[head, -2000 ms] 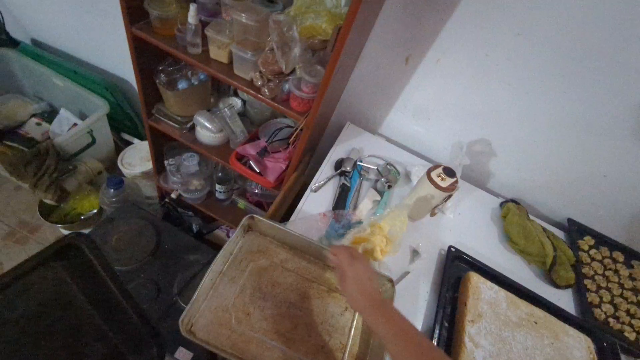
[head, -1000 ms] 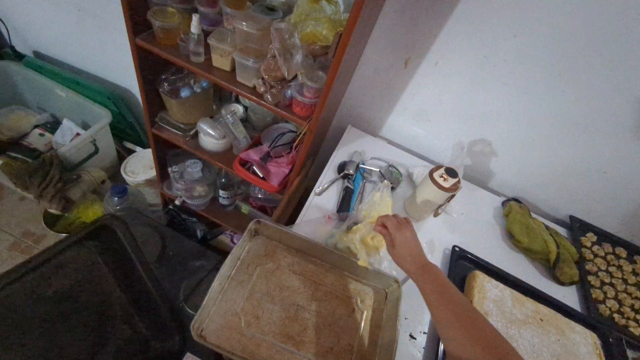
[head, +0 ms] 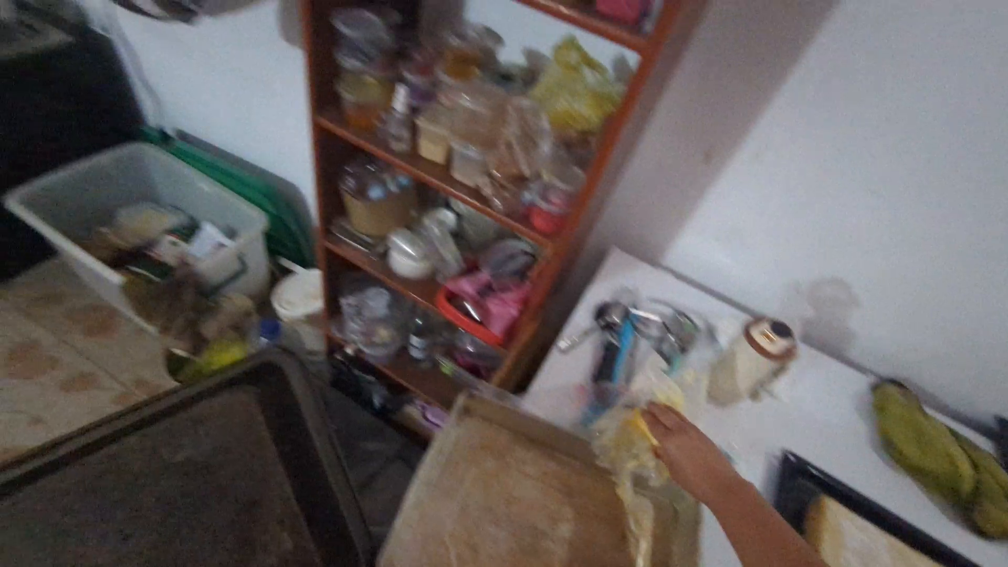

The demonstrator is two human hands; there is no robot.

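Observation:
My right hand (head: 683, 449) grips a clear plastic bag (head: 630, 441) smeared with a yellow, butter-like substance, over the right rim of a worn metal baking pan (head: 504, 488). Part of the bag hangs down into the pan. A dark baking tray (head: 181, 480) is at the lower left. Just behind the bag, metal utensils (head: 638, 323) and a blue-handled tool lie on the white table (head: 756, 441). My left hand is out of view. The picture is blurred.
A wooden shelf (head: 441, 169) crowded with containers stands behind. On the table are a cream-coloured canister (head: 748, 362), a green cloth (head: 925, 449) and a black tray (head: 835, 488) with a baked slab. A plastic bin (head: 150, 205) stands on the floor at left.
My right hand has closed on the bag and drawn it towards the pan, over its right rim; a second ago both were beyond the rim. The view has shifted towards the shelf and bin.

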